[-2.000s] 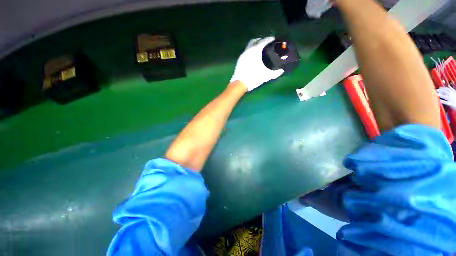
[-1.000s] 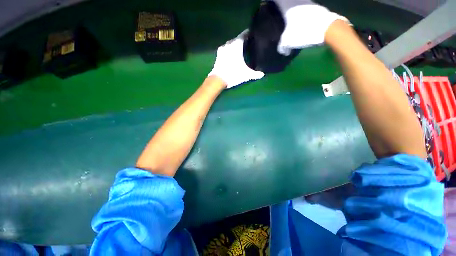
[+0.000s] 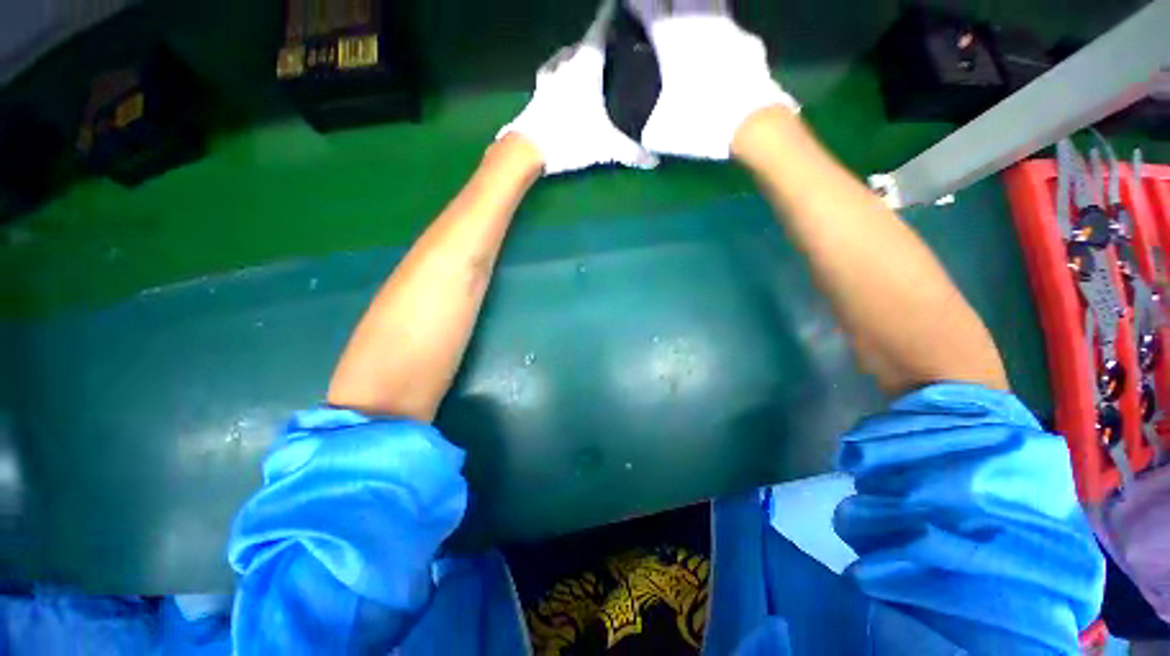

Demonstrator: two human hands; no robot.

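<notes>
A black box (image 3: 631, 80) is near the top centre of the view, over the green conveyor. My left hand (image 3: 575, 113), in a white glove, holds its left side. My right hand (image 3: 708, 87), also gloved in white, holds its right side. The gloves cover most of the box, so only a narrow dark strip shows between them. Whether a lid is on it cannot be told.
Closed black boxes with gold print (image 3: 347, 74) stand on the conveyor (image 3: 475, 77) at left. A black box with a small orange glint (image 3: 947, 74) is at right, behind the slanting post (image 3: 1014, 115). A red tray (image 3: 1055, 308) holds watches at far right.
My right hand has come from the upper right to the box. Both hands and the box now sit further left in view. More of the red tray and the right-hand box shows.
</notes>
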